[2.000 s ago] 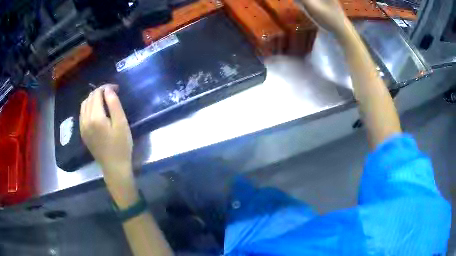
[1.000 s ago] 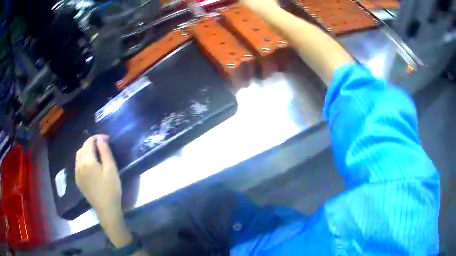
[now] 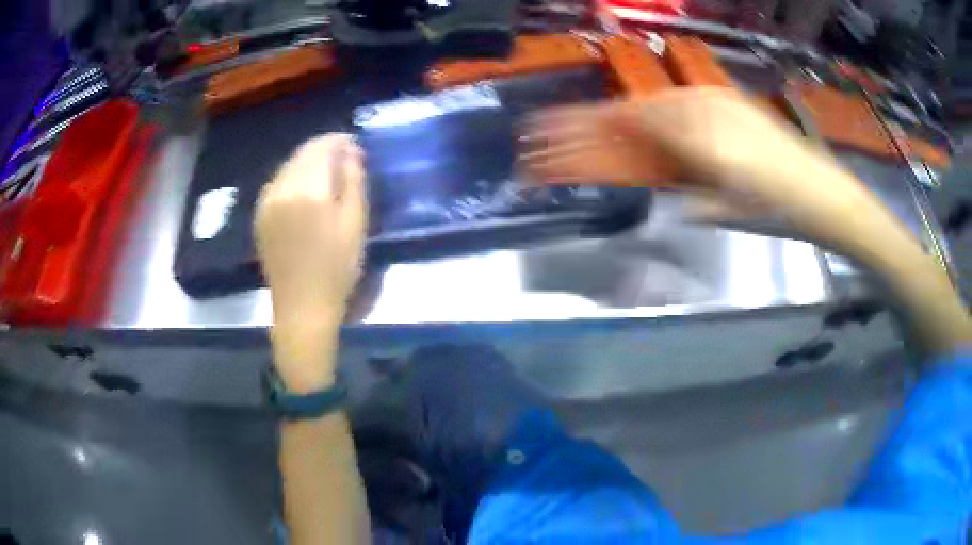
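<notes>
My right hand (image 3: pixel 709 133) is blurred. It is closed on a reddish-brown carrier bar (image 3: pixel 597 147), held over the right part of the black work pad (image 3: pixel 245 138). The bar is smeared, so its holes do not show. My left hand (image 3: pixel 312 218) is over the left part of the pad, with fingers curled together. Whether it pinches something thin cannot be told. A silvery locating strip (image 3: pixel 426 106) lies on the pad between the hands.
Red parts bins (image 3: pixel 80 202) stand at the left. More carrier bars lie behind the pad (image 3: pixel 272 80) and on a metal tray at the far right (image 3: pixel 853 119). A black inspection head (image 3: pixel 384 43) is above the pad's rear edge. The shiny bench (image 3: pixel 448 290) ends just before me.
My right hand has come back from the stacked bars at the upper right to above the pad, now with a bar. My left hand stays over the pad's left part. The view has turned.
</notes>
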